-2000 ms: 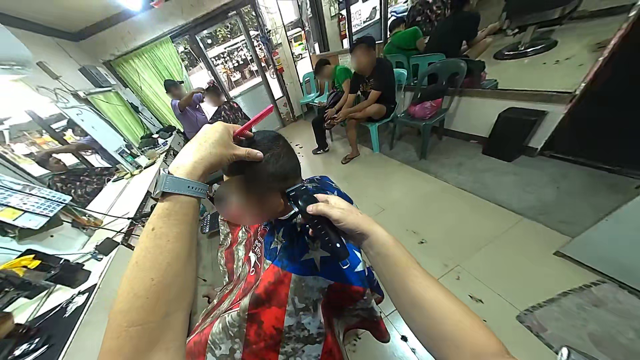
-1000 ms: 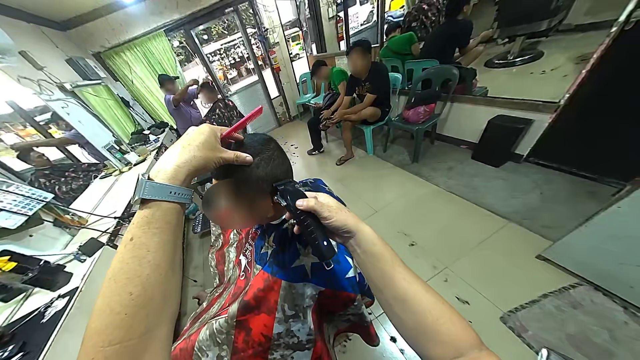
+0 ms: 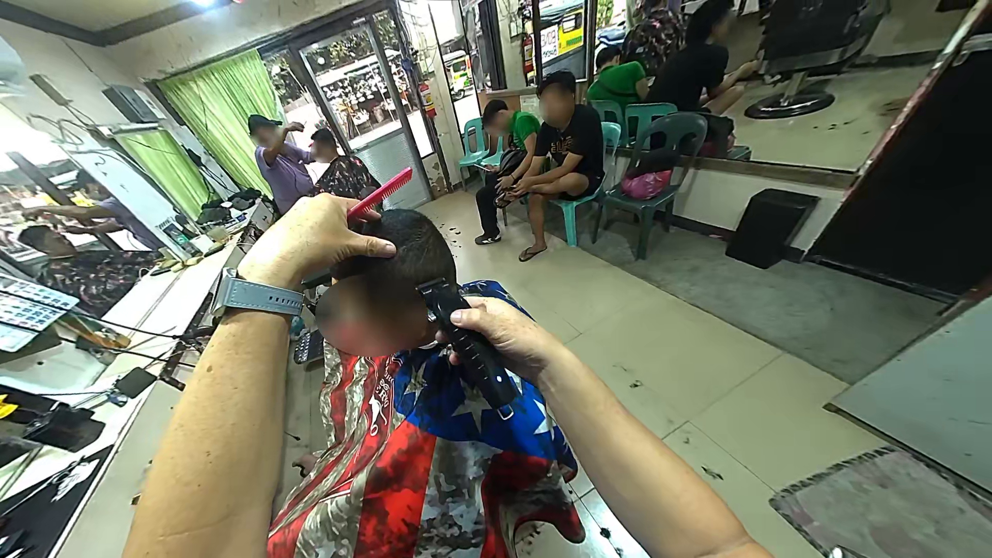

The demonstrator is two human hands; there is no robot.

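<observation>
A seated person's head (image 3: 415, 244) with short dark hair is in the middle of the view, above a barber cape (image 3: 434, 465) with a stars-and-stripes and camouflage pattern. My left hand (image 3: 318, 236) rests on top of the head, its thumb on the hair, and holds a red comb (image 3: 381, 192) that points up and right. In my right hand (image 3: 504, 333) is a black hair clipper (image 3: 473, 345); its blade end touches the hair at the side of the head, near the ear. A watch with a grey strap is on my left wrist.
A counter (image 3: 147, 310) with cords and tools runs along the left under mirrors. Two people sit on plastic chairs (image 3: 659, 186) at the back. Another barber and a seated customer are at the far left. A black bin (image 3: 773, 227) stands by the right wall, and a mat (image 3: 891, 504) lies lower right.
The clipper has moved up a little along the side of the head since the earliest frame. The comb, still in my left hand, is tilted slightly differently.
</observation>
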